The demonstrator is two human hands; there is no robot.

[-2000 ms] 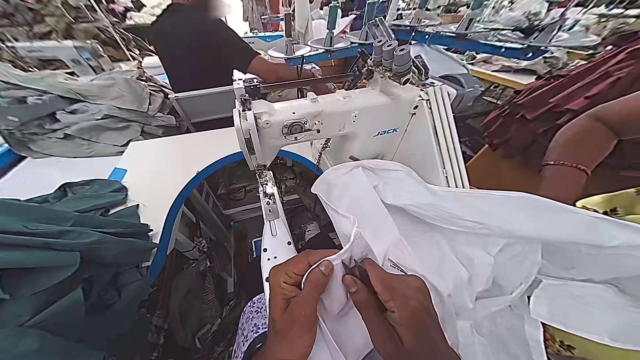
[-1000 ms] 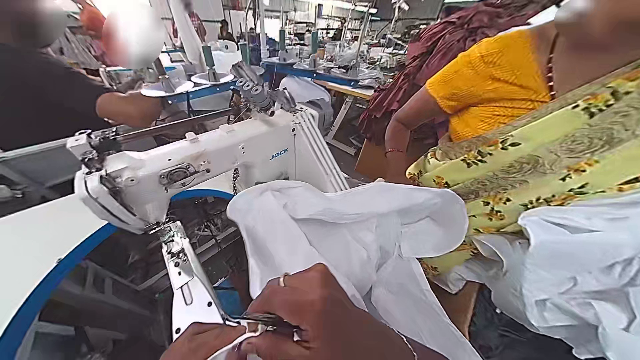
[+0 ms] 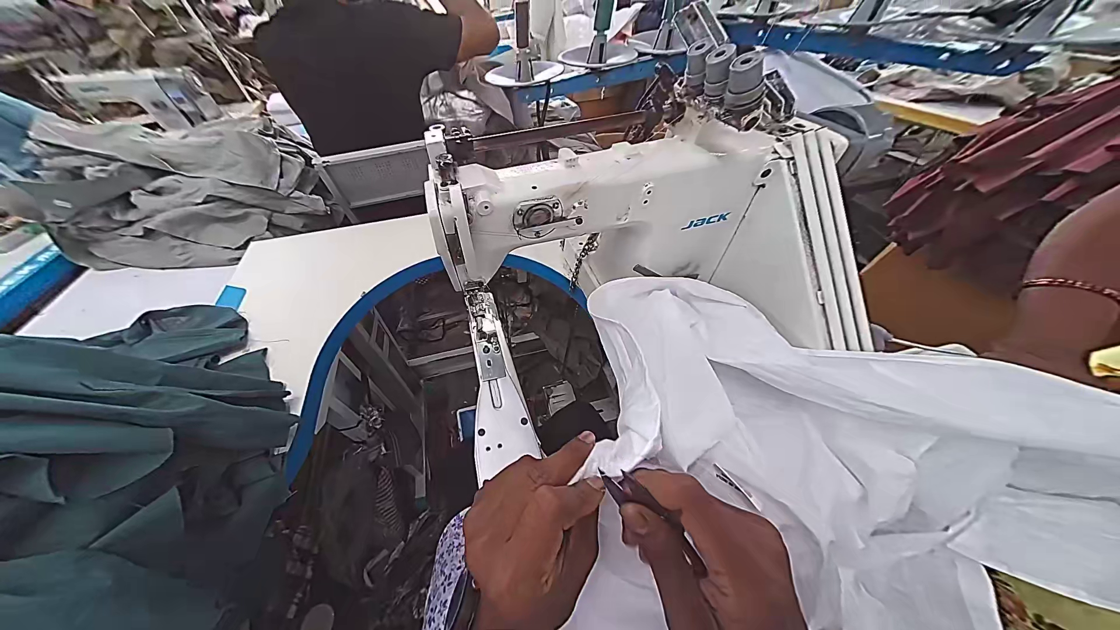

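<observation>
White fabric (image 3: 787,411) is draped over the right side of the machine and hangs down across my lap. Its edge is pinched between the thumb and fingers of my left hand (image 3: 538,534). My right hand (image 3: 713,542) holds a small dark pair of thread snips (image 3: 626,490), whose tips touch the fabric edge beside my left thumb. Just beyond my hands stands a white Jack sewing machine (image 3: 612,192) with a narrow feed-off-the-arm bed (image 3: 503,394). No fabric lies under its needle area.
Dark green cloth (image 3: 131,455) is piled on the left of the white table (image 3: 324,280), with grey cloth (image 3: 184,184) behind it. Thread cones (image 3: 744,79) stand behind the machine. A person in black (image 3: 359,70) is beyond it; another person's arm (image 3: 1067,289) is at right, near maroon cloth (image 3: 1015,166).
The view has swung right and back. The snips' tips now show at the fabric edge between my hands. The white fabric still hangs beside the machine.
</observation>
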